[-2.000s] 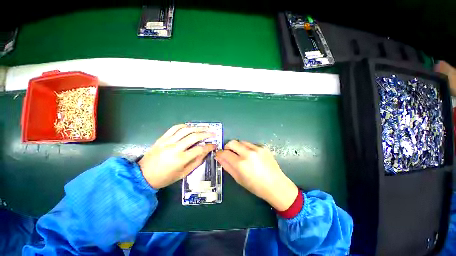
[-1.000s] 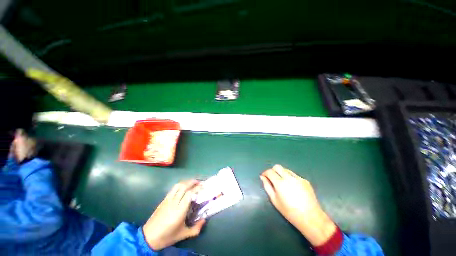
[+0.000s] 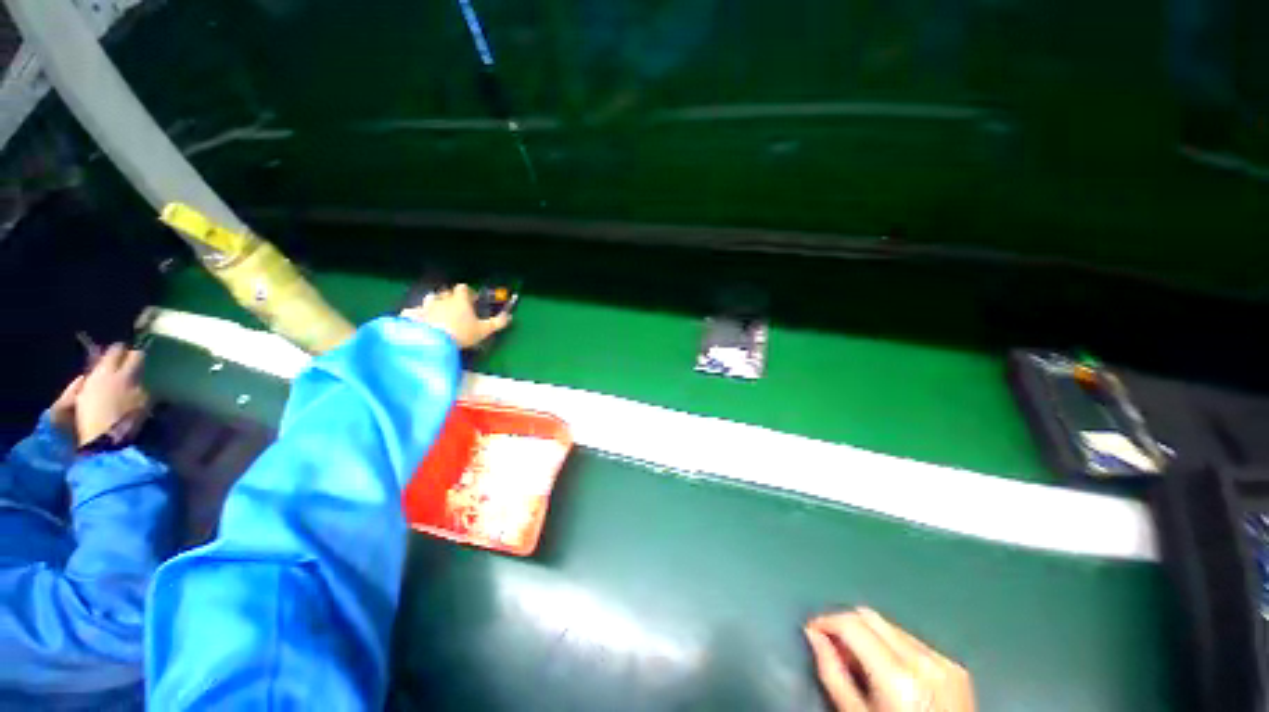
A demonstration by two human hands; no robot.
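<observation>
My left hand (image 3: 466, 320) is stretched out over the green belt at the upper left, its fingers on a dark phone mid-frame assembly (image 3: 496, 299) with an orange spot. The hand hides part of the phone. My right hand (image 3: 898, 670) is low over the dark green mat at the bottom right, cut off by the picture's lower edge. Its fingers are curled with the fingertips close together; whether they pinch anything small cannot be seen.
A red parts bin (image 3: 487, 480) with pale bits stands beside my left sleeve. Another phone (image 3: 733, 348) lies on the belt (image 3: 877, 397); one sits in a black carrier (image 3: 1099, 417) at right. The black parts tray (image 3: 1208, 556) is cut off. Another worker's hands (image 3: 105, 397) show at left.
My left hand has moved from above the mat up and left to the belt with the phone. The view has turned left, so the bin and trays appear further right.
</observation>
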